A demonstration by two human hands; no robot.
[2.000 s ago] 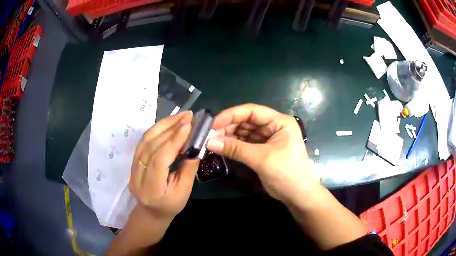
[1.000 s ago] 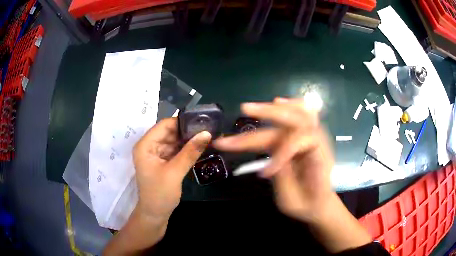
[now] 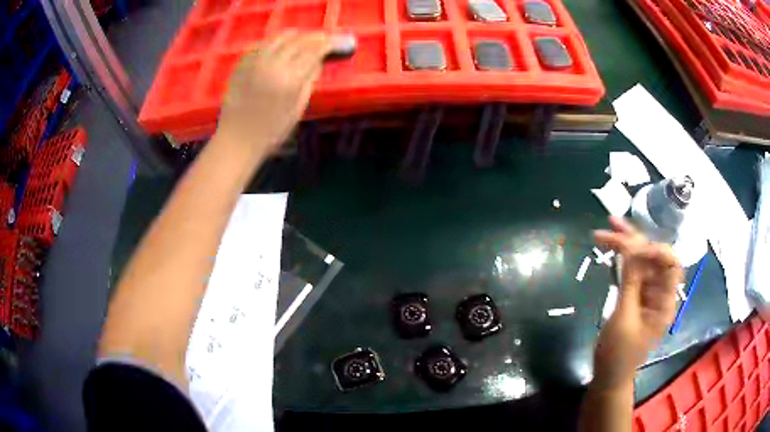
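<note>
My left hand [image 3: 274, 80] is stretched out over the raised red tray [image 3: 363, 97] at the far side. Its fingertips hold a watch body [image 3: 341, 45] above the pockets. Several grey-faced watches [image 3: 425, 56] sit in pockets to its right. On the bench lie several dark watch bodies, sensor side up: one [image 3: 412, 314], another [image 3: 479, 315], a third [image 3: 440, 367] and one with a pale rim [image 3: 358, 369]. My right hand [image 3: 646, 287] is raised near the bottle at the right, fingers apart and slightly blurred. I cannot tell whether it holds anything.
A long white sheet [image 3: 241, 312] lies at left over clear film [image 3: 306, 283]. At right are a translucent pump bottle [image 3: 661, 205], white scraps [image 3: 623, 169], a blue stick [image 3: 688, 295], a white strip [image 3: 684, 156] and an empty red tray [image 3: 713, 380]. Red trays [image 3: 705, 63] stand at far right.
The view has tilted up, showing the far tray. My left hand has carried the watch from over the bench to the tray. My right hand has moved right, away from the left hand.
</note>
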